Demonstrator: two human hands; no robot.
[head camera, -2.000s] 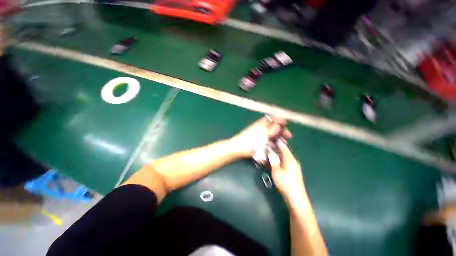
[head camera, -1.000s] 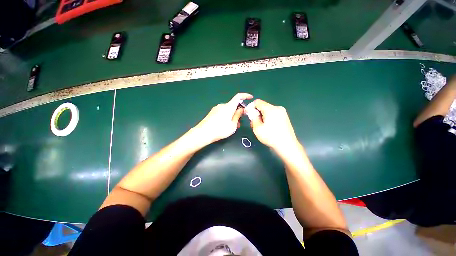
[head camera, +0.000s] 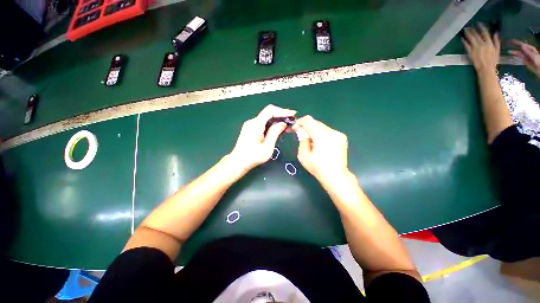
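My left hand (head camera: 254, 139) holds a small black handset (head camera: 280, 121), mostly hidden by the fingers, above the green bench. My right hand (head camera: 321, 147) is at the handset's right end, fingertips pinched together against it; whether they hold a small part cannot be told. A white ring (head camera: 275, 154) lies or hangs just under the hands, partly beside my left hand. A second white ring (head camera: 291, 169) lies on the bench below the hands. A third white ring (head camera: 233, 216) lies nearer my body, to the left.
A tape roll (head camera: 81, 150) lies at left. Beyond the metal edge strip (head camera: 237, 90), the belt carries several handsets (head camera: 266, 48). A red tray (head camera: 106, 16) is at upper left, a grey post (head camera: 444, 32) at upper right. At right, another person's arm (head camera: 490, 89) reaches beside a white heap (head camera: 518, 102).
The belt handsets have shifted left. More of the black handset shows in my left hand. A further white ring now shows under my hands. The neighbour's arm now reaches out over the edge strip.
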